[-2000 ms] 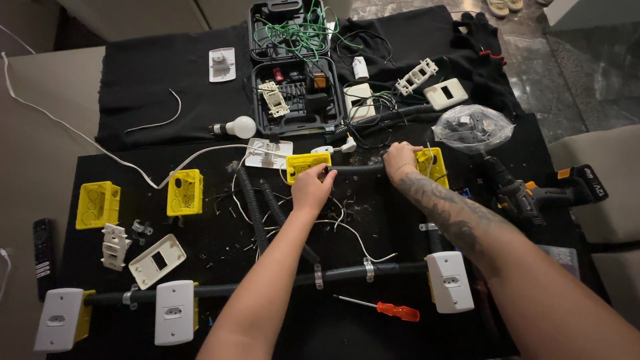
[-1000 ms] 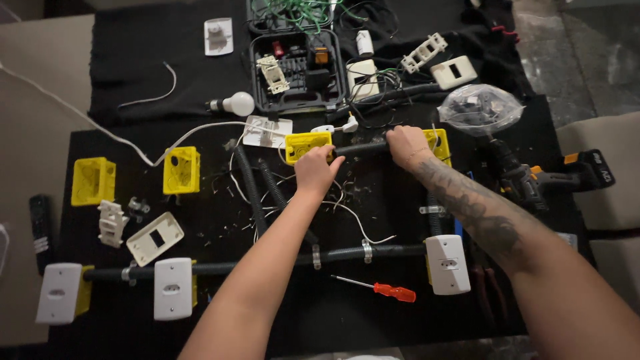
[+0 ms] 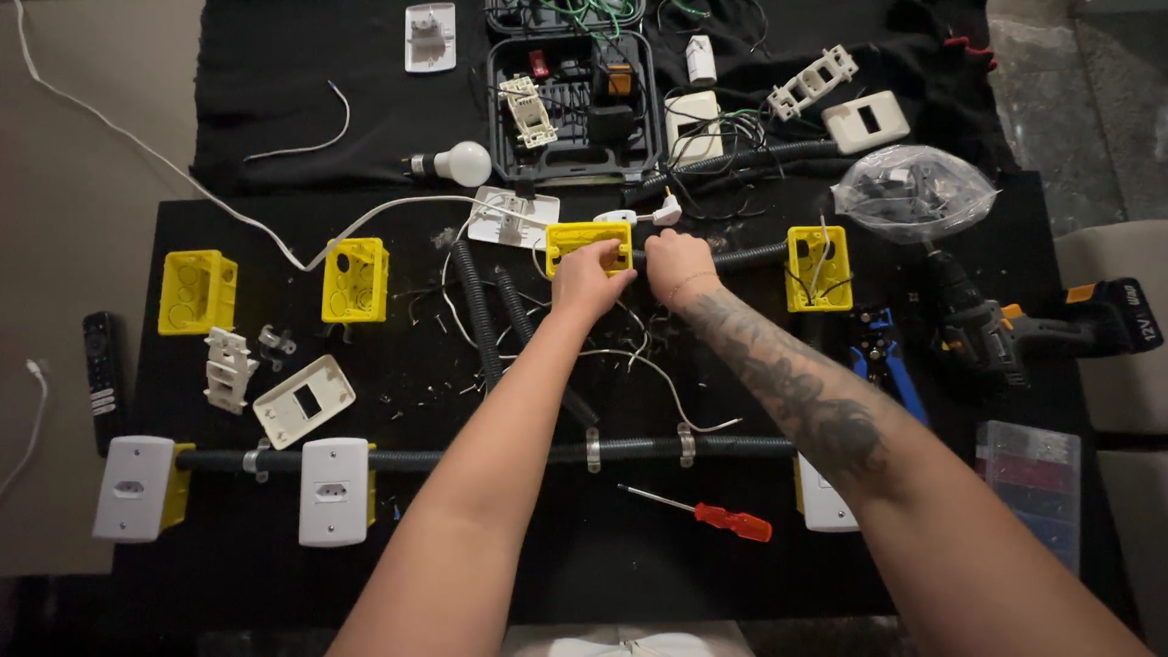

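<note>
My left hand [image 3: 591, 278] grips a yellow plastic electrical box [image 3: 589, 239] at the middle of the table, with its fingers over the box's front and inside. Just to the right, my right hand [image 3: 677, 265] is closed around a black corrugated conduit [image 3: 753, 257] near the end that meets this box. That conduit runs right to another yellow electrical box [image 3: 819, 269], from which a few wires stick out. My fingers hide the joint between conduit and middle box. A white plug [image 3: 667, 211] lies just behind my right hand.
A long conduit [image 3: 474, 454] with metal clamps links outlet boxes near the front. Around it are a red-handled screwdriver [image 3: 733, 522], a blue wire stripper [image 3: 885, 360], a cordless drill [image 3: 1004, 333], loose yellow boxes [image 3: 356, 281], a light bulb [image 3: 465, 164] and an open tool case [image 3: 575, 169].
My right hand has moved along the conduit, away from the right-hand yellow box and close to the middle one. My left hand now reaches over the middle box.
</note>
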